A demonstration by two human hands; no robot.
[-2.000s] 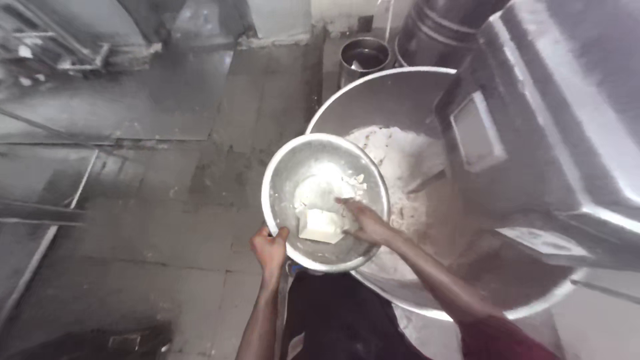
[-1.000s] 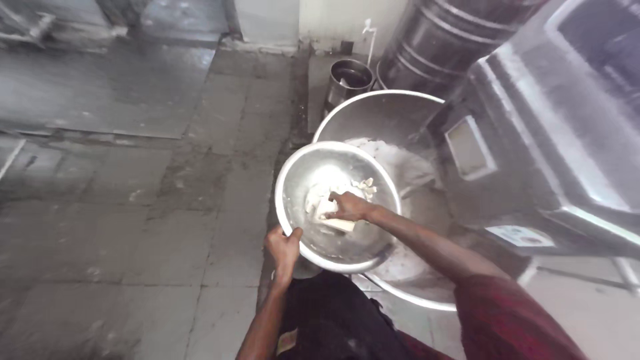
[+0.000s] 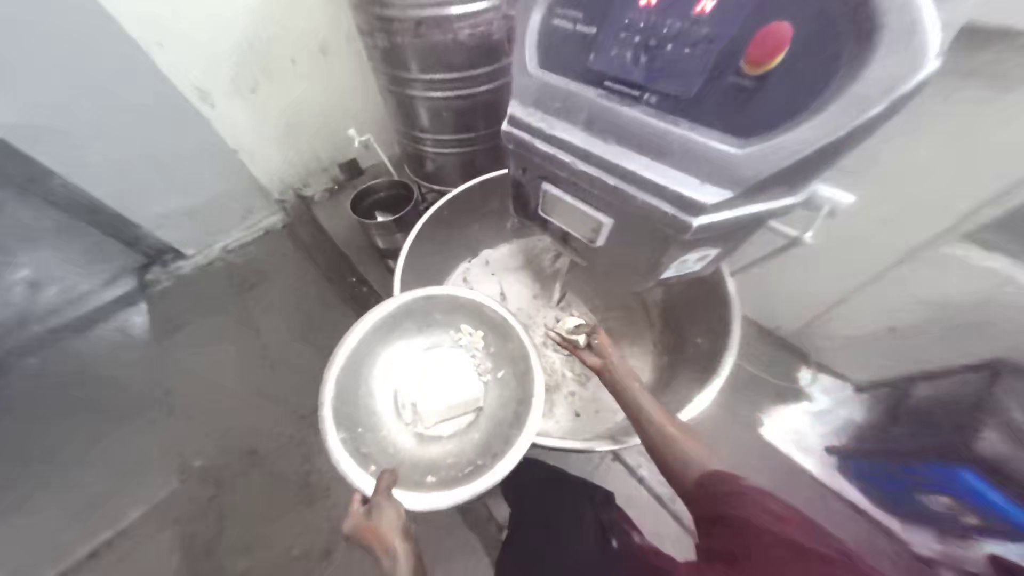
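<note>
My left hand (image 3: pixel 379 516) grips the near rim of a round metal basin (image 3: pixel 352 448), thumb over the edge. A pale block, perhaps butter or fat, (image 3: pixel 448 396) lies in the basin under strong glare, with small pale crumbs (image 3: pixel 472 340) beyond it. Over the large mixer bowl (image 3: pixel 724 352), my right hand (image 3: pixel 588 344) holds a pale lump (image 3: pixel 573 328) in its fingers. Beneath that hand, a whitish, flour-like mass (image 3: pixel 508 272) covers part of the bowl's bottom. The basin overlaps the bowl's left edge from my view.
The mixer head (image 3: pixel 624 176), with a red button (image 3: pixel 768 48), overhangs the bowl's far side. Behind the bowl stand a ribbed metal drum (image 3: pixel 452 96) and a small metal pot (image 3: pixel 384 200). A blue object (image 3: pixel 936 496) and a dark crate-like thing (image 3: pixel 952 408) are at the right.
My right hand has moved out of the basin to over the mixer bowl, with a pale lump in it. My left hand has stayed on the basin's rim. The view has swung toward the mixer.
</note>
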